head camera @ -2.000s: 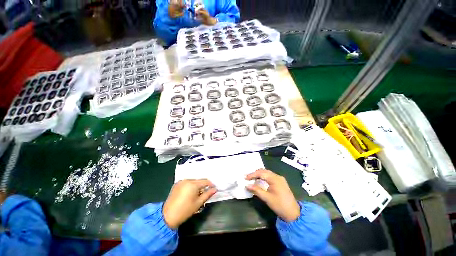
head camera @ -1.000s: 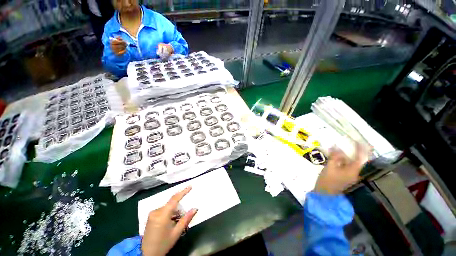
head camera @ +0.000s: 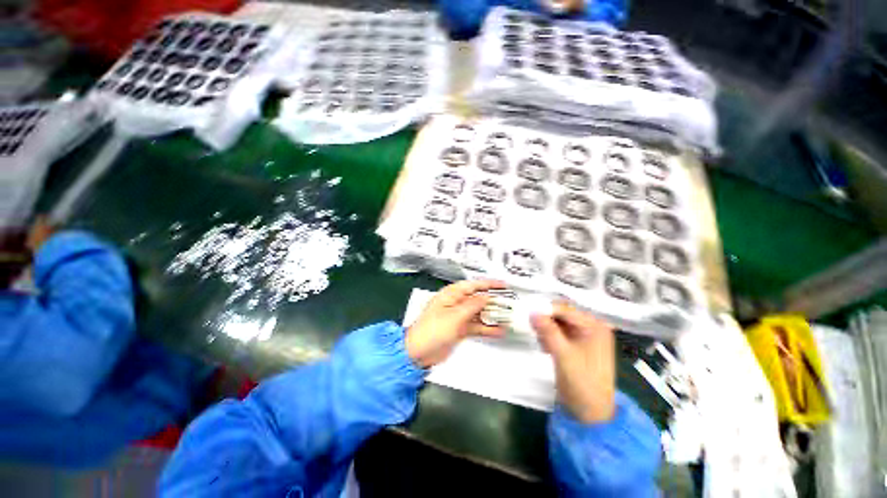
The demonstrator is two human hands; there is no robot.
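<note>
My left hand (head camera: 452, 324) holds a watch case (head camera: 499, 307) in its fingertips over the white die-cut sheet (head camera: 496, 372). My right hand (head camera: 579, 355) is just right of it, thumb and fingers pinched together at a small whitish piece (head camera: 535, 316), blurred. The blister tray (head camera: 506, 209) lies right behind the hands, with rows of ring-shaped housings and some bare pockets near its front middle. The view is blurred.
Loose white bits (head camera: 277, 255) lie on the green bench to the left. More trays (head camera: 365, 73) and a tray stack (head camera: 593, 88) are behind. Backing sheets (head camera: 734, 418) and a yellow bin (head camera: 793, 365) are at right. Another person's blue sleeve (head camera: 73, 321) is at left.
The view has swung left. My right hand has come back from the backing sheets on the right to beside my left hand. The watch case is now held up in my left fingertips.
</note>
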